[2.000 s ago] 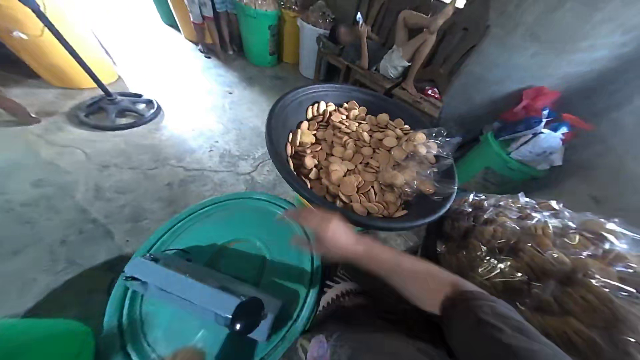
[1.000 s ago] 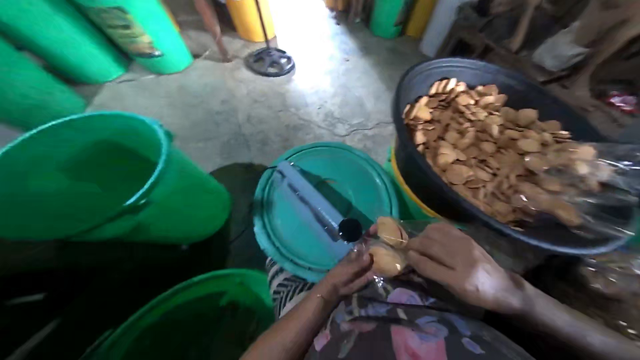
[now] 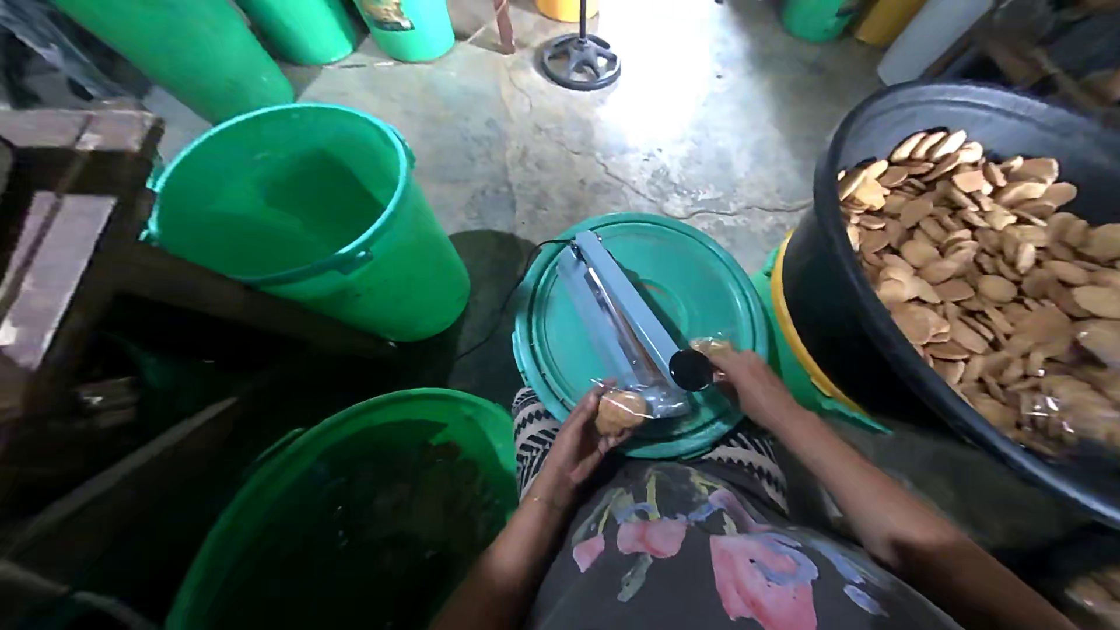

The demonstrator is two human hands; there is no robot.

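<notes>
A blue-grey impulse bag sealer (image 3: 626,306) lies on a green round bucket lid (image 3: 709,262), its arm ending in a black round knob (image 3: 690,370). My left hand (image 3: 576,437) holds a clear plastic bag of round biscuits (image 3: 621,410), its film reaching the sealer's near end. Beside the knob, my right hand (image 3: 746,378) has its fingers on another clear bag with biscuits (image 3: 711,346); the knob partly hides the fingertips. A large black basin (image 3: 840,254) of flat round biscuits (image 3: 997,289) is at the right.
An open green bucket (image 3: 411,262) stands at the left, and another (image 3: 236,525) is close by my left arm. A wooden frame (image 3: 79,131) is at the left edge. A round black metal stand base (image 3: 581,63) rests on the concrete floor beyond the lid.
Both hands were together on a biscuit bag one second ago; now they are apart, on either side of the sealer's near end. My right hand was near the basin two seconds ago. The view has swung left.
</notes>
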